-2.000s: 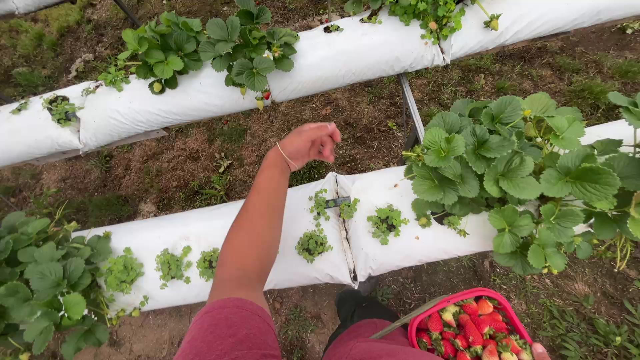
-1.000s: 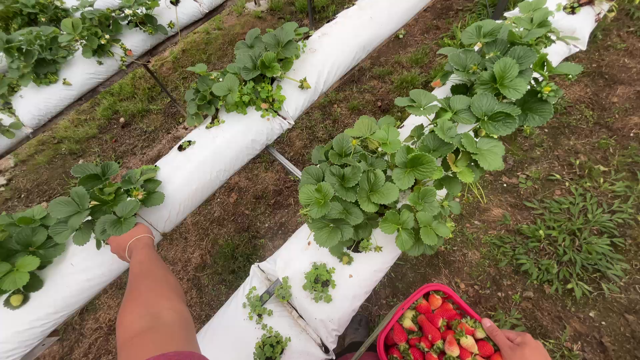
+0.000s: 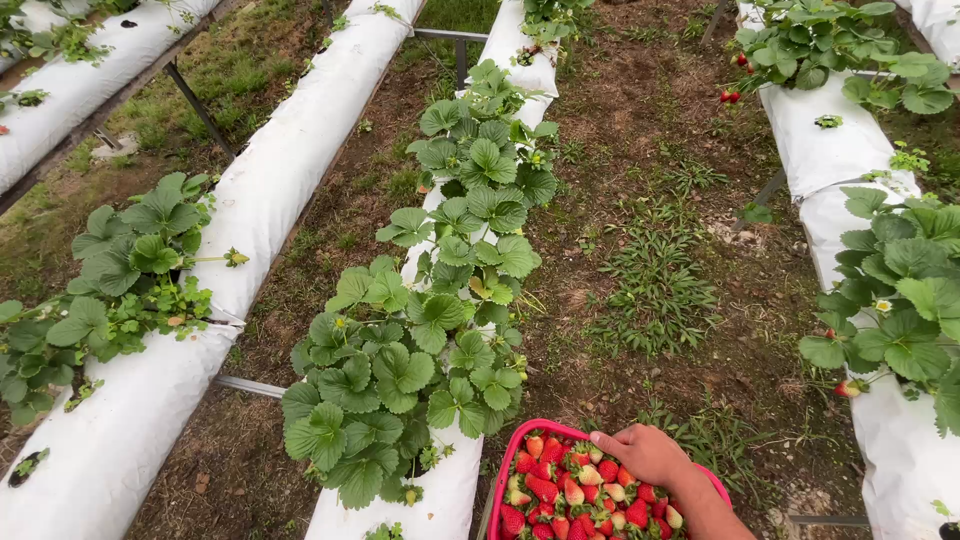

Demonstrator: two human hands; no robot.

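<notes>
My right hand [image 3: 645,454] grips the far rim of a pink-red plastic basket [image 3: 504,480] at the bottom of the view, thumb over the edge. Strawberries [image 3: 577,491], mostly red with some pale ones, fill the basket. My left hand is out of view. Just left of the basket, leafy strawberry plants [image 3: 420,337] grow from a white plastic grow bag [image 3: 457,457]. At the right, another plant [image 3: 907,300] bears a white flower, and a partly red strawberry [image 3: 849,388] hangs low at its left side.
More raised white grow bags [image 3: 292,142] run along the left, with a strawberry plant [image 3: 135,277] spilling over one. Metal supports [image 3: 251,385] cross between rows. Brown soil with weeds [image 3: 660,289] lies between the middle and right rows. Red strawberries [image 3: 729,97] hang at the upper right.
The view has swung round along the rows. My left hand, among leaves on a left-hand row one second ago, has gone out of view. My right hand still holds the basket.
</notes>
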